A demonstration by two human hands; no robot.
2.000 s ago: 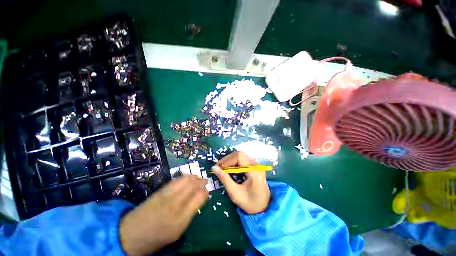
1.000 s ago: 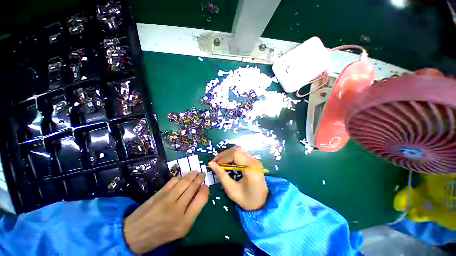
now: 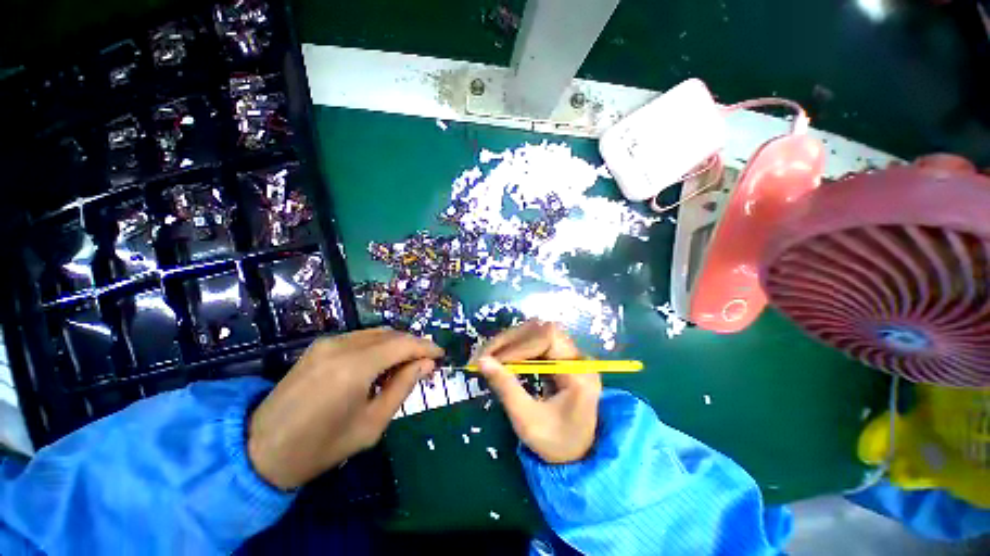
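Observation:
My right hand (image 3: 546,393) is shut on yellow tweezers (image 3: 592,367), held nearly level with the tips pointing left. My left hand (image 3: 342,402) has thumb and fingertips pinched close together just left of the tweezer tips; something tiny may be between them, too small to make out. A white striped card (image 3: 440,393) lies under and between my hands, partly hidden by them. A loose pile of small dark components (image 3: 418,264) with coppery glints lies just beyond my hands. A heap of tiny white bits (image 3: 521,174) lies behind and right of it.
A black blister tray (image 3: 141,369) with clusters of parts fills the left. A pink fan (image 3: 896,272), a white block (image 3: 664,141) with a pink cord and a yellow object (image 3: 944,434) stand at right. A white rail (image 3: 380,81) with a post (image 3: 559,49) crosses the back.
My left hand first lay down on the card, then rose off its left part, and its fingertips now pinch near the tweezer tips. The tweezers have turned more side-on. The view has shifted slightly.

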